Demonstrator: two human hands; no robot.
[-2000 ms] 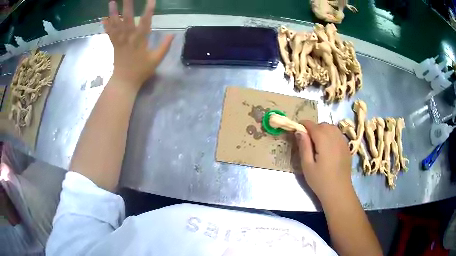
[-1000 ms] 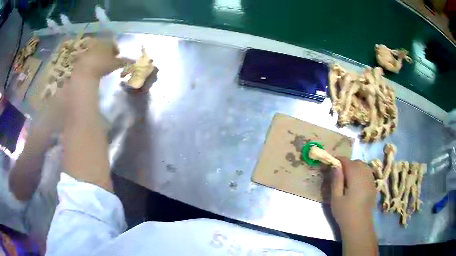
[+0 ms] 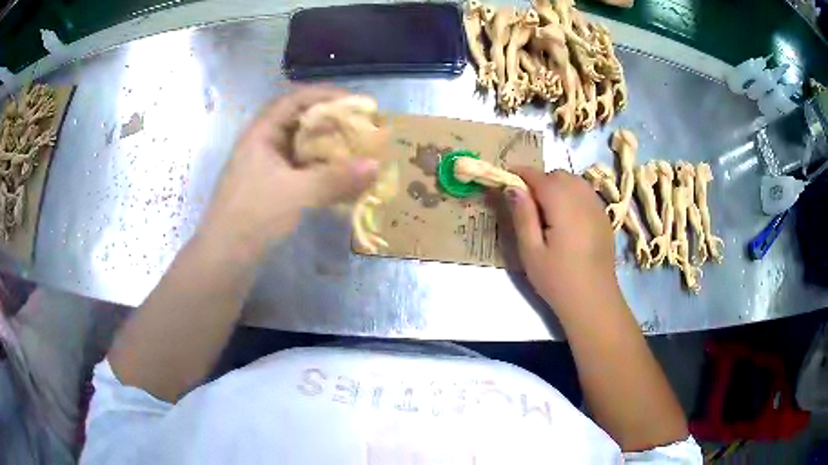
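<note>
My left hand (image 3: 281,159) is closed around a tan figure torso (image 3: 338,132), held above the bench at the left edge of the cardboard mat; both are blurred. An arm with a small hand hangs down from the torso over the mat. My right hand (image 3: 558,218) grips a tan figure arm (image 3: 490,173) by its hand end. The arm's rounded shoulder end is in the green cap (image 3: 447,180). The cap stands on the stained brown cardboard mat (image 3: 427,238). The liquid inside the cap cannot be made out.
A black smartphone (image 3: 377,41) lies beyond the mat. A heap of arms (image 3: 554,64) is right of it, and a smaller row of arms (image 3: 672,209) lies right of my right hand. A blue-handled tool (image 3: 768,238) and white bottles (image 3: 772,86) are at the right. Neighbour's parts (image 3: 27,145) lie far left.
My left hand was open and empty two seconds ago; it reached far left and now holds a torso near the mat. My right hand still holds the arm in the cap. The view has shifted.
</note>
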